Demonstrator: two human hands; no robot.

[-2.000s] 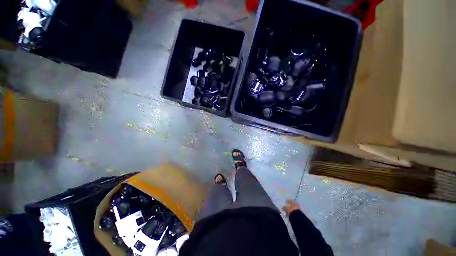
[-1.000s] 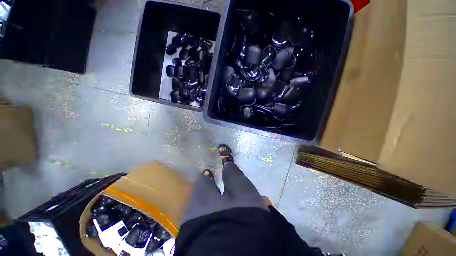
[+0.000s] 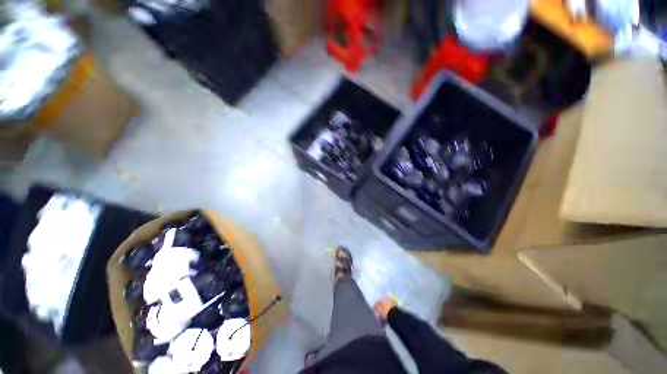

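A round carton bin (image 3: 263, 281) at the lower left holds white and black camera parts (image 3: 175, 292). A large black crate (image 3: 431, 226) stands ahead to the right with dark rounded parts (image 3: 446, 172) in it. A smaller black crate (image 3: 322, 172) touches its left side and holds similar small dark parts. My right hand (image 3: 382, 308) hangs beside my leg, small and blurred; its fingers cannot be made out. My left hand is not in view.
A black crate of white parts (image 3: 58, 256) stands left of the bin. Another black crate (image 3: 227, 51) and a carton (image 3: 95, 120) are at the upper left. Red stools (image 3: 450, 62) stand behind the crates. Large cardboard (image 3: 622, 146) and flat stacked cartons (image 3: 526, 318) lie right.
The view has tilted and turned, with the two crates now farther up and the round bin more fully in view. My right hand shows more than one second ago.
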